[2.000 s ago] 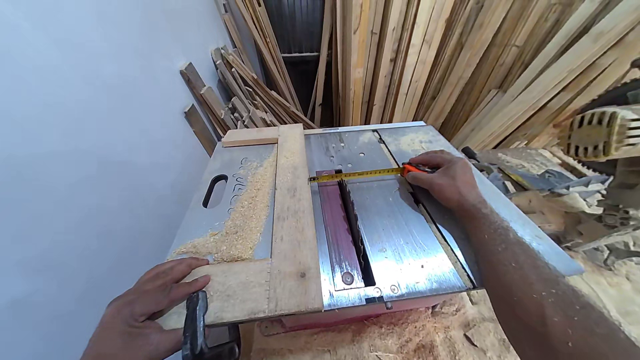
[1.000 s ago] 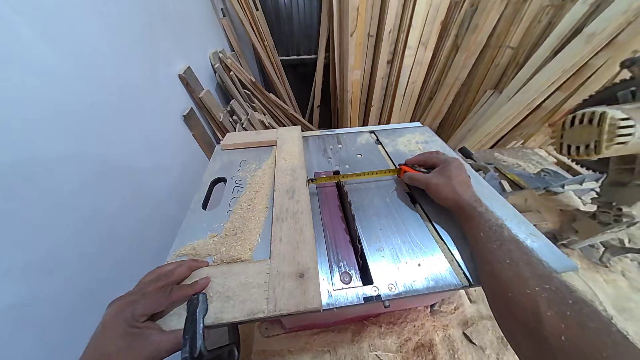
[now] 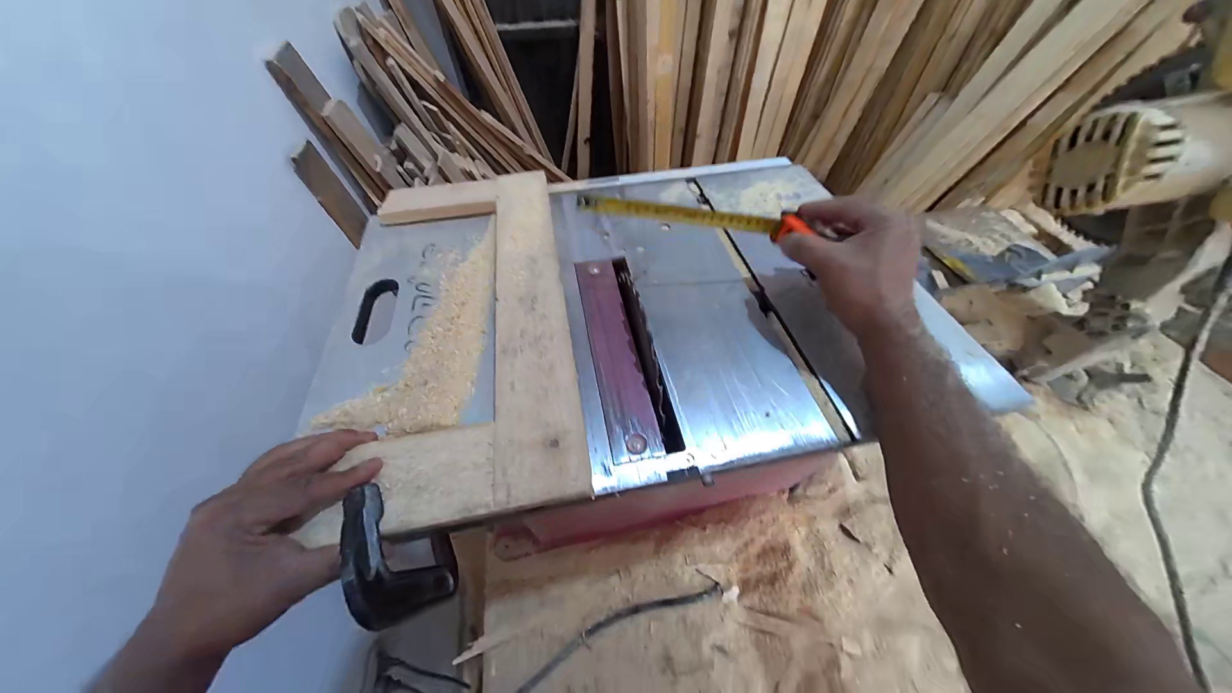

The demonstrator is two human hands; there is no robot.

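Observation:
My right hand (image 3: pixel 857 260) holds an orange tape measure (image 3: pixel 791 227), its yellow blade (image 3: pixel 674 213) stretched leftward over the far part of the metal table saw top (image 3: pixel 741 375). The blade's end lies near the wooden fence (image 3: pixel 534 337). Nearer to me, the saw blade (image 3: pixel 643 356) shows in its slot beside a reddish insert plate (image 3: pixel 616 361). My left hand (image 3: pixel 274 529) rests on the near wooden arm (image 3: pixel 433 472) of the fence, fingers on its top, next to a black clamp (image 3: pixel 371 568) at the table's near edge. The tape's case is mostly hidden by my right hand.
Sawdust (image 3: pixel 438 356) lies on the left wing beside an oval cutout (image 3: pixel 375 311). Long boards (image 3: pixel 751 77) lean behind the saw, with thinner offcuts (image 3: pixel 414 106) at the back left. A dusty power tool (image 3: pixel 1107 159) stands right; a cable (image 3: pixel 1169 443) hangs there. A white wall is left.
My right hand has moved the tape measure from across the saw blade slot to the far part of the table, beyond the slot. My left hand stays beside the clamp.

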